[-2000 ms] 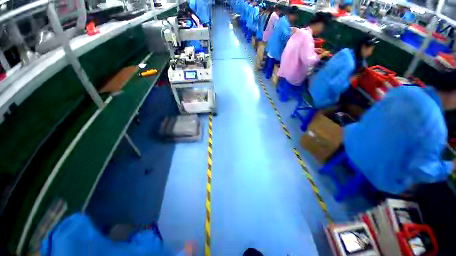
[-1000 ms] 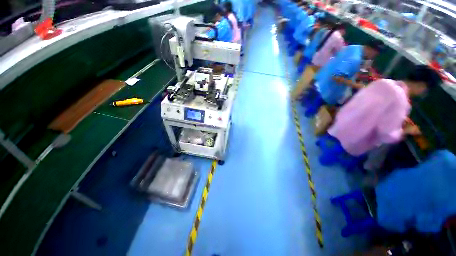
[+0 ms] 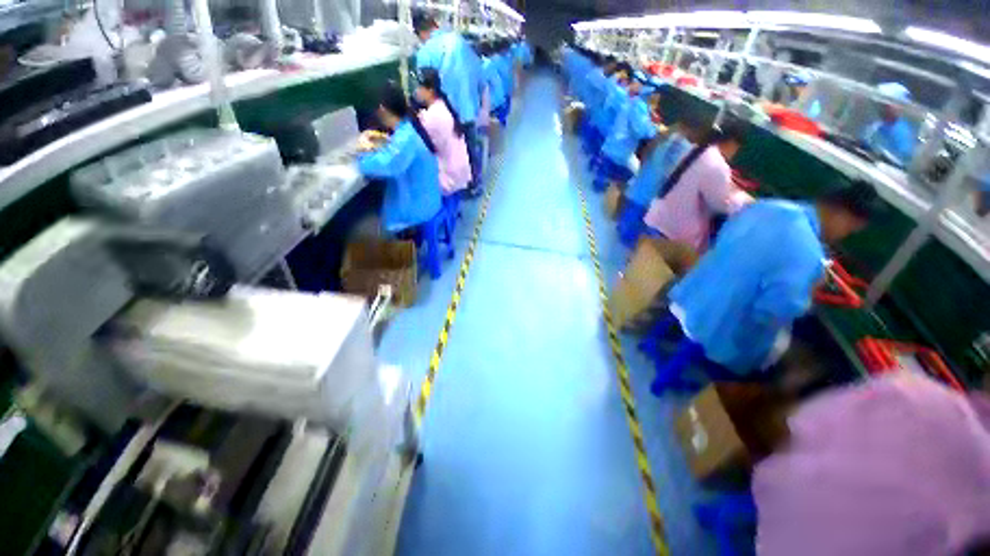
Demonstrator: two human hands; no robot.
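Neither of my hands is in the picture. Nearest in front of me, at the lower left, is a white bench-top machine [image 3: 261, 342] with a boxy white cross arm over dark rails; it is blurred and cut off by the left and bottom edges. Just behind it, a stack of grey-white trays [image 3: 185, 179] with round recesses stands on the left bench.
A blue floor aisle [image 3: 521, 358] runs ahead between yellow-black tapes. People in blue and pink smocks sit along both sides; a pink smock [image 3: 879, 472] is close at lower right. Open cartons [image 3: 380, 272] stand beside the left tape and beside stools [image 3: 722, 521] on the right.
The view has moved forward along the aisle and tilted up. The white machine is now much nearer at left. The blue sleeves at the bottom two seconds ago are gone.
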